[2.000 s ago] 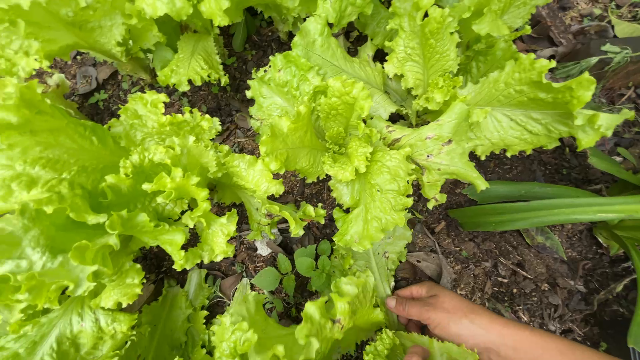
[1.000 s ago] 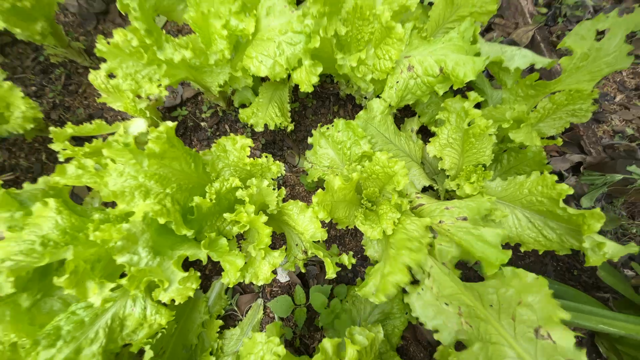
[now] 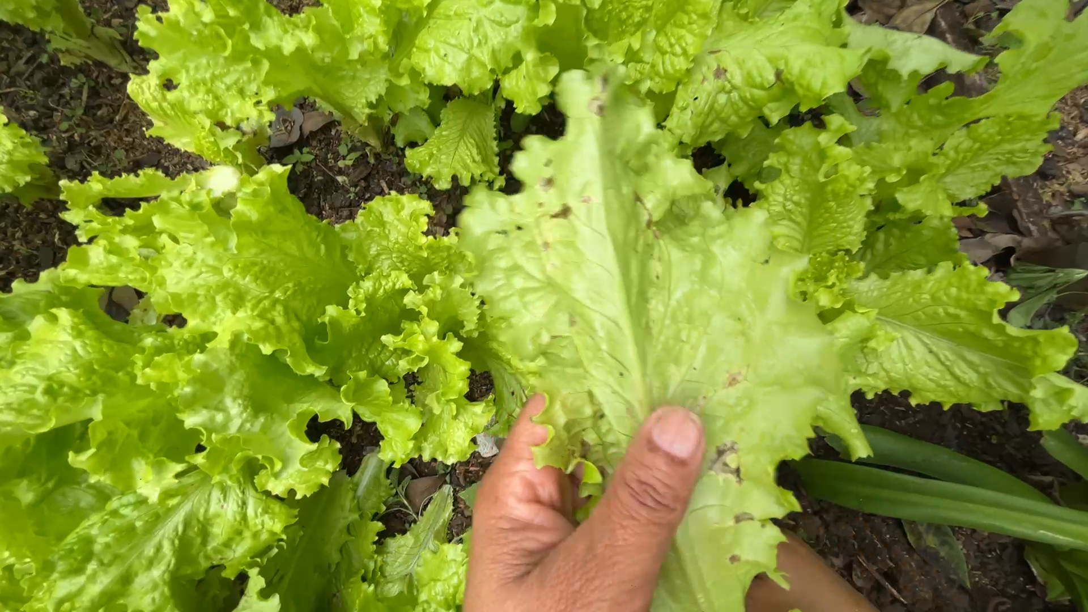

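Note:
My left hand (image 3: pixel 578 527) holds a large, pale green lettuce leaf (image 3: pixel 654 323) upright near the middle of the view. Its thumb presses on the near face of the leaf, and the other fingers are mostly hidden behind it. Brown spots and small holes mark the leaf. Behind its lower right edge, at the bottom, shows a part of my right hand or forearm (image 3: pixel 807 582); the fingers are hidden, so their grip cannot be told.
Curly lettuce plants (image 3: pixel 246 289) fill the left side, with more lettuce (image 3: pixel 926 331) behind and right of the leaf. Dark soil (image 3: pixel 340 170) with dry leaves lies between them. Long strap-like green leaves (image 3: pixel 935 501) reach in from the lower right.
Two seconds ago a hand was low among the lettuce stems. One second ago no hand showed, and a spotted leaf lay at lower right. Now my left hand holds a spotted leaf up at the middle.

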